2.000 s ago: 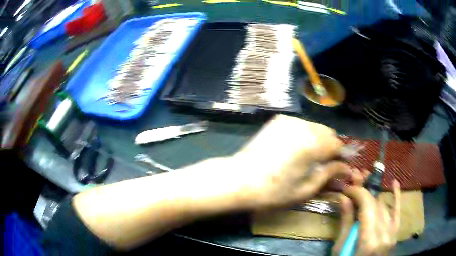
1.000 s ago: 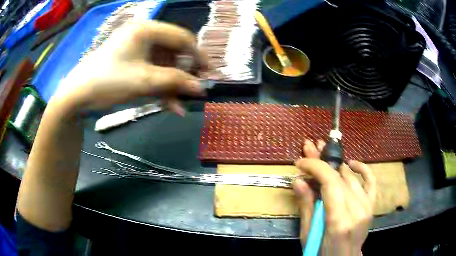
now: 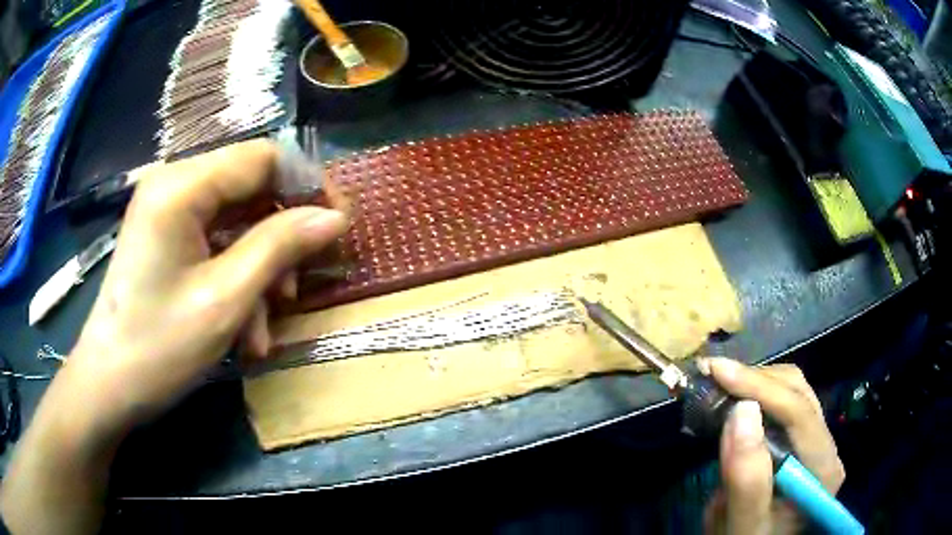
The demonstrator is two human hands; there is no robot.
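Observation:
My left hand [image 3: 193, 272] is over the left end of the dark-red pin block [image 3: 522, 188]. Its thumb and fingers are pinched around something blurred and whitish, with thin upright tips, perhaps a small bunch of leads [image 3: 300, 167]. My right hand [image 3: 767, 439] holds the soldering iron [image 3: 710, 402] like a pen, black grip and light-blue handle end. The iron's dark tip is at the right end of the silver solder strands [image 3: 449, 326]; whether they touch is hard to tell. The strands lie on the tan cardboard pad [image 3: 365, 402] in front of the block.
Behind are a black tray of leads [image 3: 115, 115], a blue tray [image 3: 21, 246] at the left edge, a flux pot [image 3: 355, 94] with a brush, and a black fan [image 3: 553, 42]. A white-handled tool [image 3: 57, 287] lies left. The iron stand [image 3: 799, 136] and teal station [image 3: 887, 125] are right.
The view has shifted right. My left hand has moved from beside the trays to the block's left end. The iron tip has come down from over the block to the strands on the cardboard.

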